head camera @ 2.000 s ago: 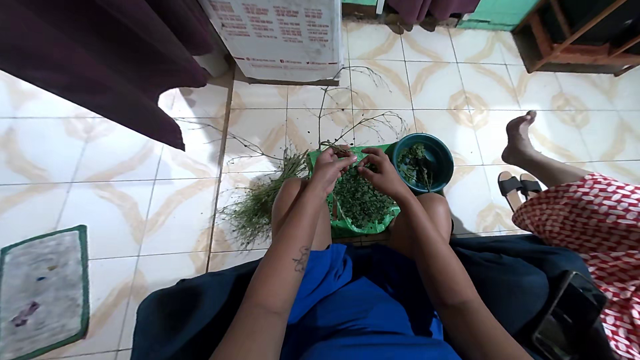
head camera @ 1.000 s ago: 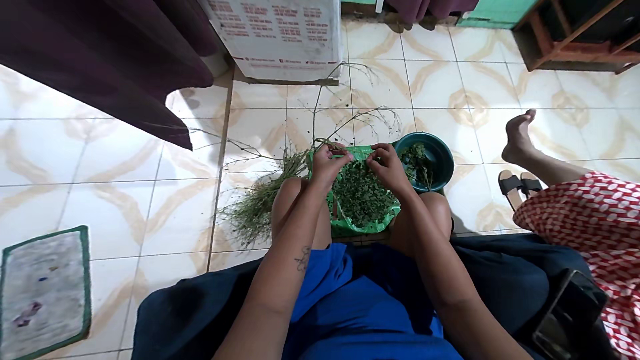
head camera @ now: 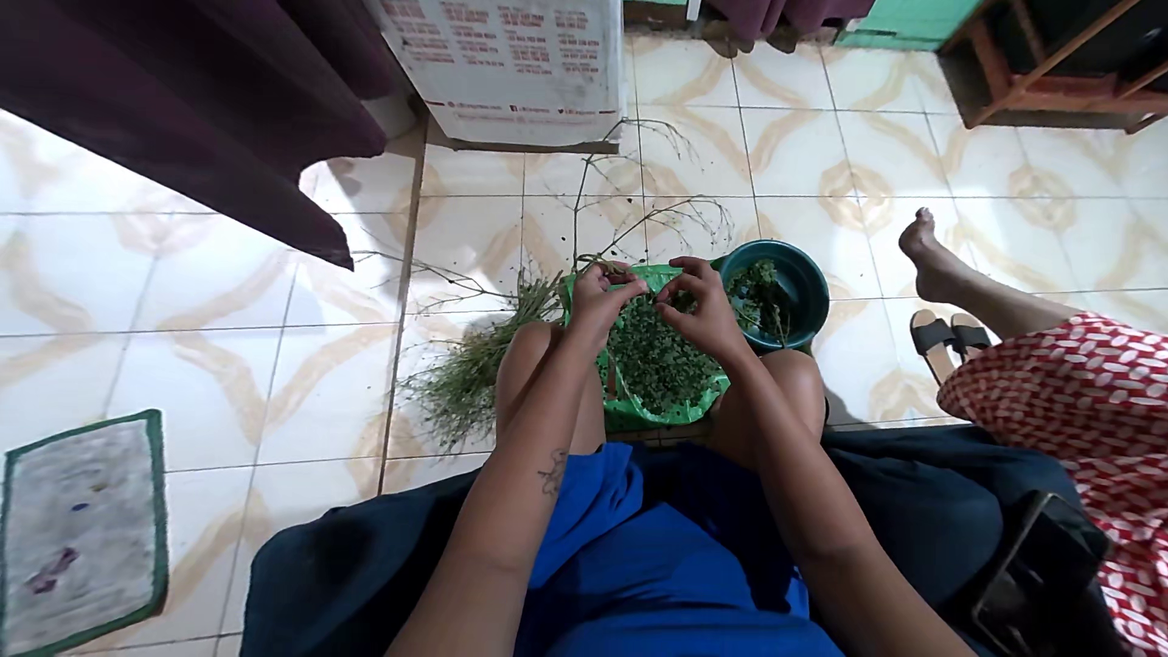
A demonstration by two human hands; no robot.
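Note:
Between my knees lies a green plastic bag [head camera: 639,415] with a heap of small green leaves [head camera: 666,356] on it. Above the heap, my left hand [head camera: 607,292] grips a thin branching plant stem [head camera: 577,214], whose bare twigs spread away over the floor tiles. My right hand [head camera: 693,306] is close beside it, thumb and fingertips pinched together; whether they hold a leaf or twig is too small to tell. A dark green plastic basin [head camera: 808,297] with leafy sprigs [head camera: 759,292] inside stands right of the bag. Left of my knee lies a bundle of thin leafy stems [head camera: 474,374].
A white printed box [head camera: 511,73] stands ahead, beside a purple curtain [head camera: 210,100]. Another person's bare foot [head camera: 940,265] and black sandals [head camera: 935,338] are at right. A green-edged mat [head camera: 87,520] lies at left, a wooden rack [head camera: 1049,87] at the far right.
The branching stem at my left hand has shifted, its twigs now spread differently over the tiles. My hands have parted slightly since the oldest frame and stay above the leaf heap.

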